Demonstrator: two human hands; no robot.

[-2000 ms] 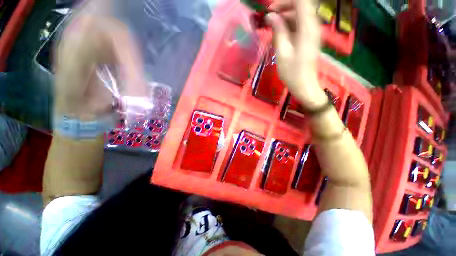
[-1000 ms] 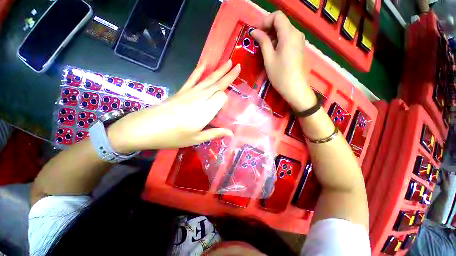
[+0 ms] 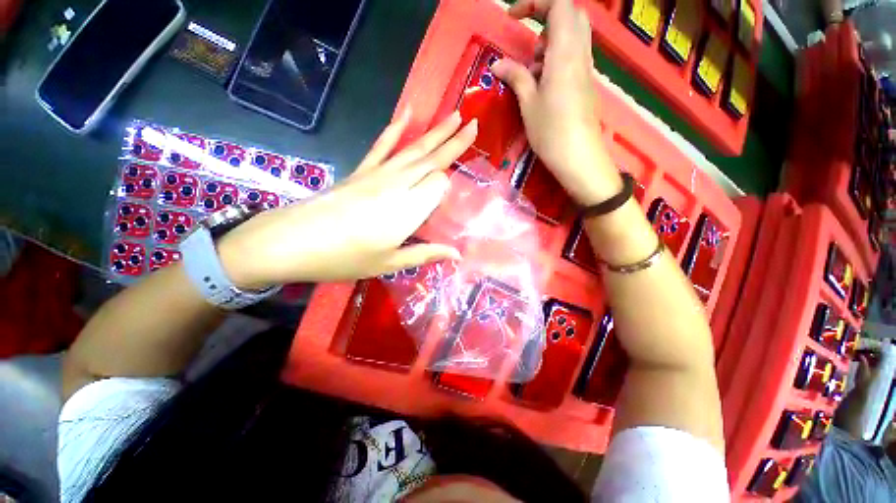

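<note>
A glossy red back cover point(image 3: 488, 120) lies in the upper-left pocket of the red foam tray point(image 3: 329, 339), with dark round lenses at its top end. My right hand point(image 3: 562, 103) is over that end, its thumb on the lens area and its other fingers curled near the tray's far edge; no tool shows in it. My left hand point(image 3: 378, 206) is spread flat, two fingertips at the cover's left edge. A crinkled clear plastic film point(image 3: 491, 295) lies below my left hand over front-row covers; whether my hand grips it is unclear.
A lens blister tray point(image 3: 182, 187) lies on the dark green bench at left, partly under my left wrist. Beyond it are a smartphone point(image 3: 108, 59) and a dark flat device point(image 3: 295, 59). Another foam tray with yellow-stickered covers point(image 3: 678, 59) is at the back; stacked foam trays point(image 3: 776, 295) stand at right.
My left hand has come from over the blister tray to the foam tray, with the clear film now under it. My right hand has settled on the upper-left cover; its fingers have recently shifted farther up.
</note>
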